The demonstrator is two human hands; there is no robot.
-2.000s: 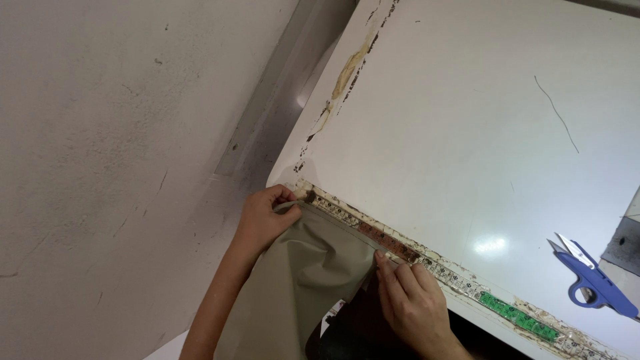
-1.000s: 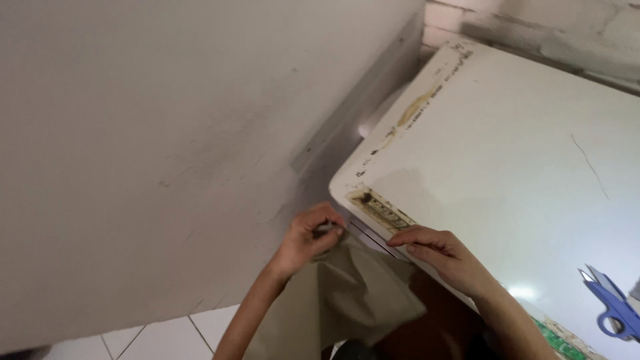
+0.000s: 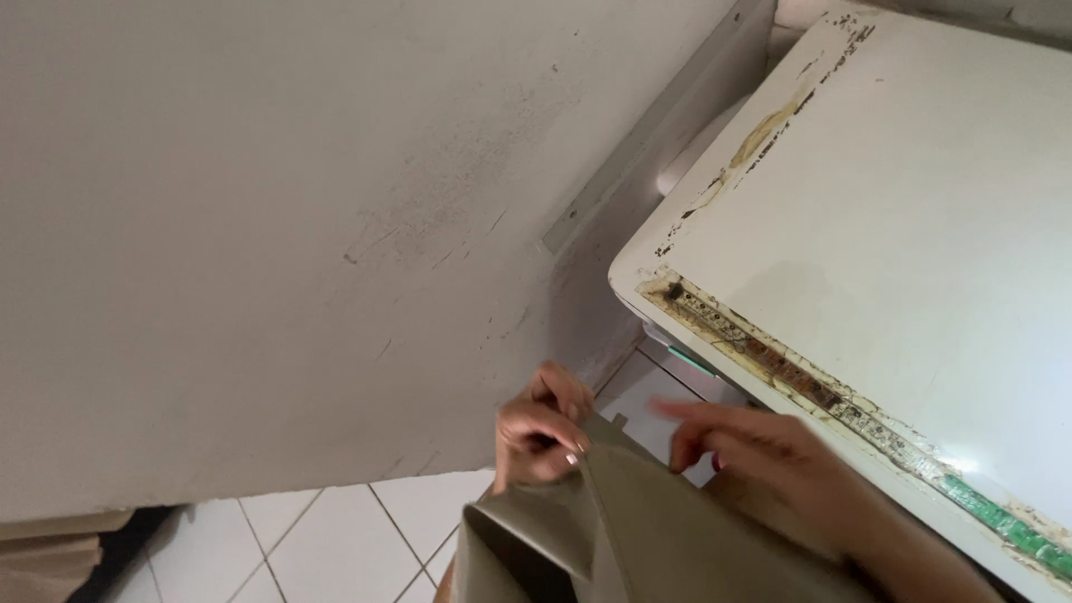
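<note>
A piece of olive-grey fabric (image 3: 662, 519) with a seam line hangs in folds at the lower middle. My left hand (image 3: 544, 427) pinches its top corner between thumb and fingers. To the right, my right hand (image 3: 745, 444) is blurred, its index finger stretched out and its other fingers curled, above or beside the fabric's edge; whether it touches the fabric is unclear. Both hands are off the near left side of the white table (image 3: 904, 209).
A worn measuring tape (image 3: 779, 368) is stuck along the table's edge, with a green stretch at the lower right. A scuffed wall (image 3: 293, 251) fills the left. White floor tiles (image 3: 327, 536) show below, and brown material (image 3: 50, 557) lies at the lower left.
Both hands and the fabric have moved off the table's edge, where they were two seconds ago. The right hand has come away from that edge. The view has shifted left, and the blue thread snips are out of view.
</note>
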